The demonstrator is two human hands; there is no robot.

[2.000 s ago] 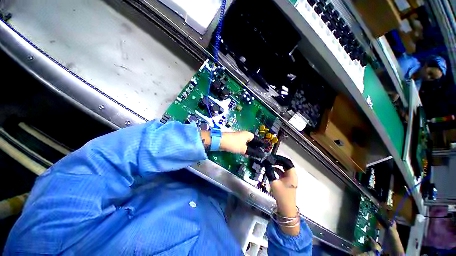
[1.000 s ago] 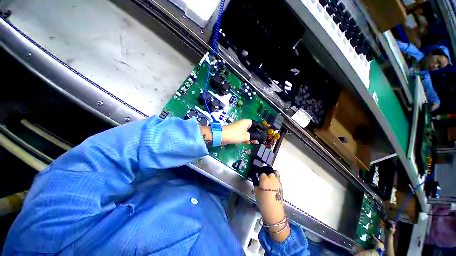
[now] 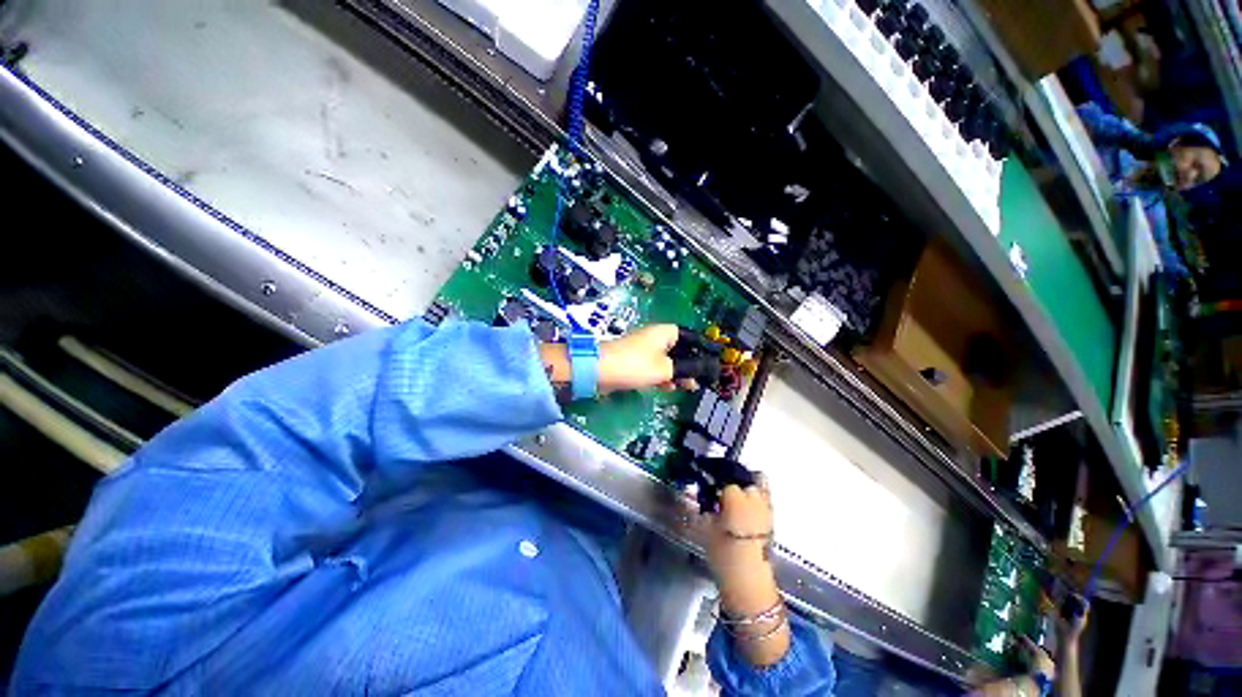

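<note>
The large green circuit board (image 3: 504,266) lies on the conveyor track. It bears black cylinders, white parts, yellow-orange coils (image 3: 731,357) and a row of grey-black blocks (image 3: 712,417) near its right end. My left hand (image 3: 651,360), with a blue wrist strap and black finger cots, is over the board beside the coils. My right hand (image 3: 736,497), with black finger cots and bracelets, has its fingertips at the board's near right corner, by the blocks. The black cots blend with the dark parts, so I cannot tell whether either hand holds anything.
A black parts bin (image 3: 708,102) with loose pale parts lies beyond the rail, beside an open cardboard box (image 3: 940,341). A shelf above holds a white tray (image 3: 919,102) of black cylinders. A coiled blue cord crosses the board. Another person (image 3: 1158,177) is at upper right.
My right hand has drawn back from the coils to the near right corner, uncovering the grey-black blocks. My left hand has moved slightly back from the blocks and remains beside the coils.
</note>
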